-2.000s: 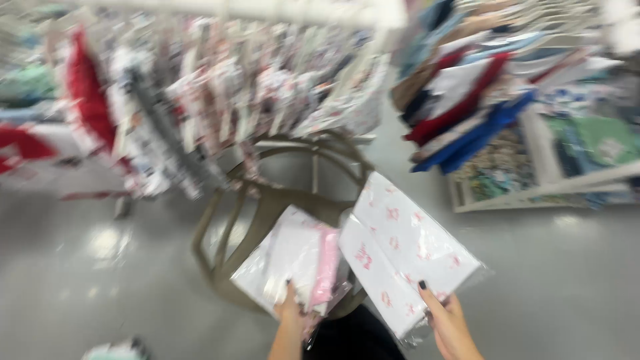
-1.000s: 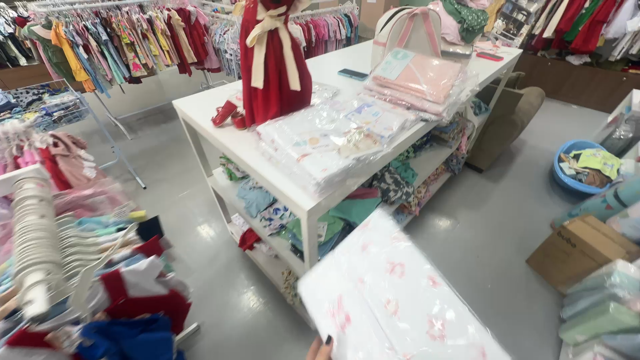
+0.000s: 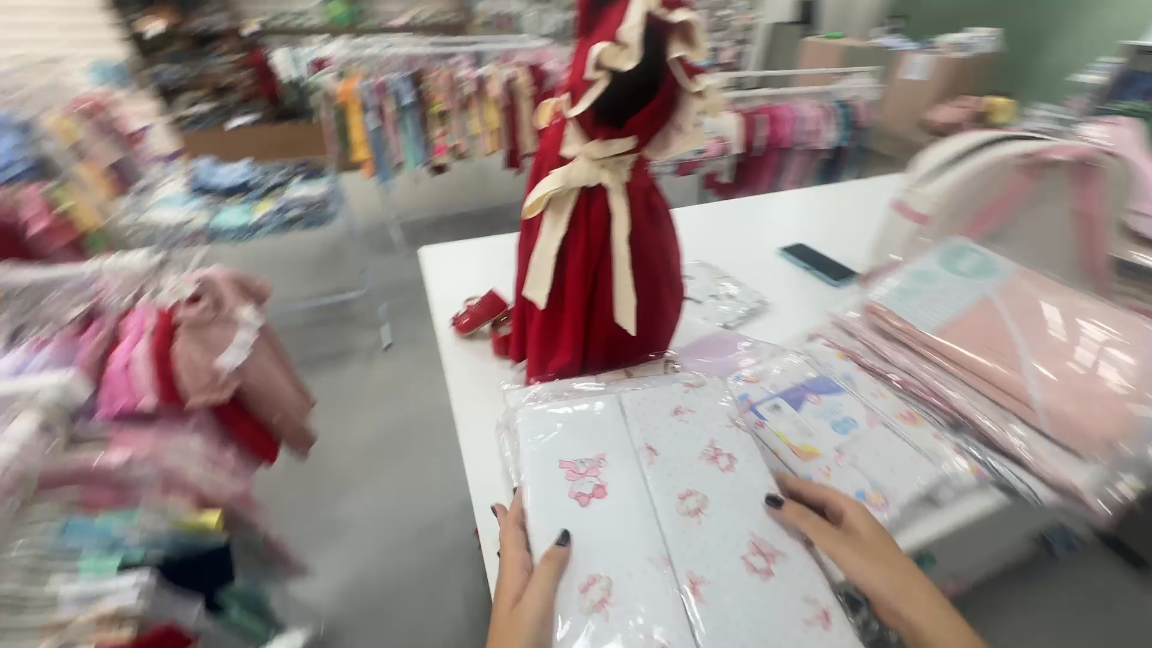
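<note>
A folded white fabric set with pink bear and bow prints, in a clear plastic bag (image 3: 666,522), lies between both my hands at the white table's near edge. My left hand (image 3: 526,567) grips its left side, thumb on top. My right hand (image 3: 841,531) holds the right side, fingertips on the plastic. Just beyond it, other bagged printed fabrics (image 3: 837,423) lie on the table. Further right is a stack of bagged pink textiles (image 3: 1035,351). A red dress with a cream bow (image 3: 603,234) stands behind the bag I hold.
On the white table (image 3: 801,211) are a phone (image 3: 817,264), small red shoes (image 3: 480,311) and a light bag with pink straps (image 3: 1008,198). Clothes racks (image 3: 207,351) stand at the left, more racks (image 3: 450,108) behind. Grey floor (image 3: 378,450) shows between the left racks and the table.
Two seconds ago each hand held a bagged item; now both hands hold the pink-printed one. A second ago only one hand showed at it. The view has swung to the table.
</note>
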